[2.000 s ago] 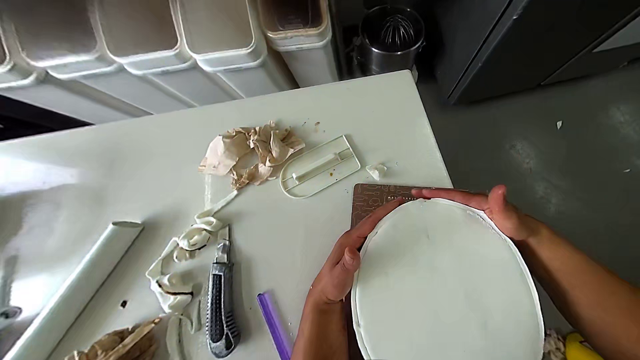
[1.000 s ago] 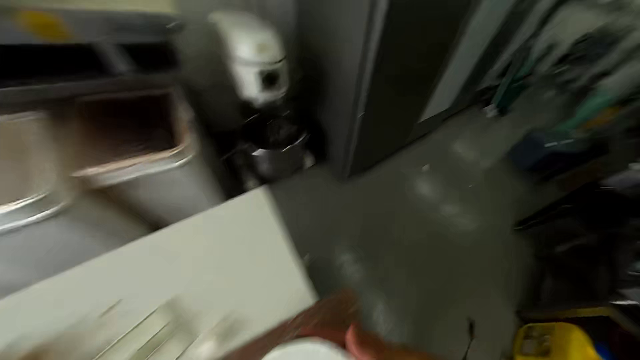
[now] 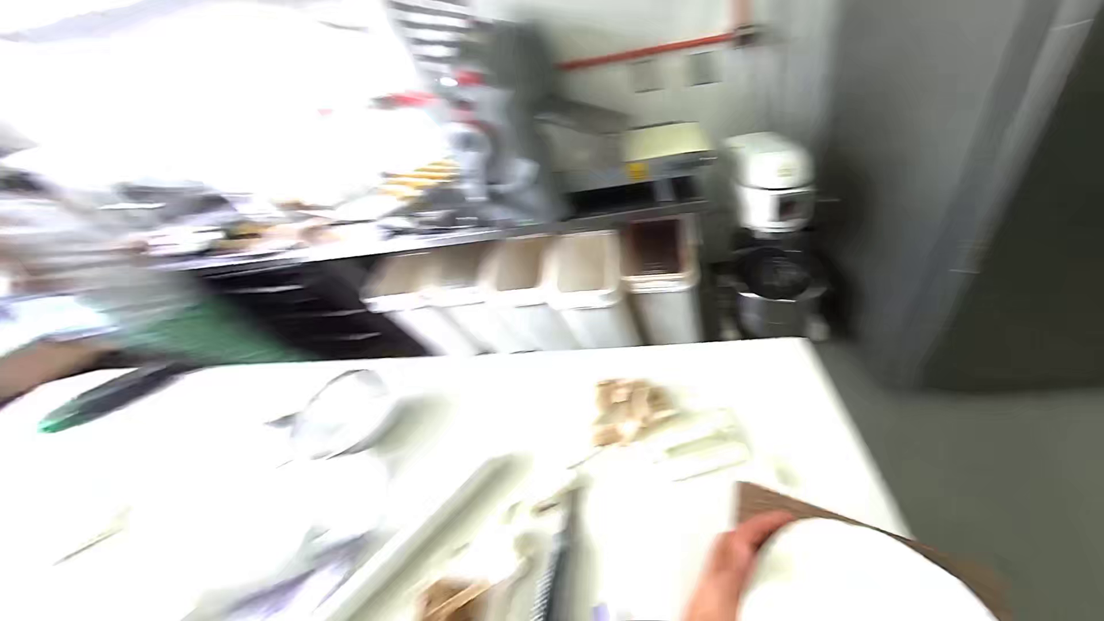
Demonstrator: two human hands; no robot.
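Note:
At the lower right, my left hand rests against the left rim of a round white disc, which is cut off by the frame's bottom. Beneath the disc lies a brown board with its corner showing. My right hand is out of view. Left of my hand lies a utility knife, blurred, among pale trimmings. A clear plastic smoother and crumpled brownish scraps lie beyond it. A long white roller slants further left.
A round sieve and a dark tool with a green tip lie on the white table. Lidded bins and a stand mixer stand beyond. A person's arm reaches in at the left.
The view has swung up and left. My right hand, on the disc's rim two seconds ago, is out of the frame now. My left hand is still at the disc's rim.

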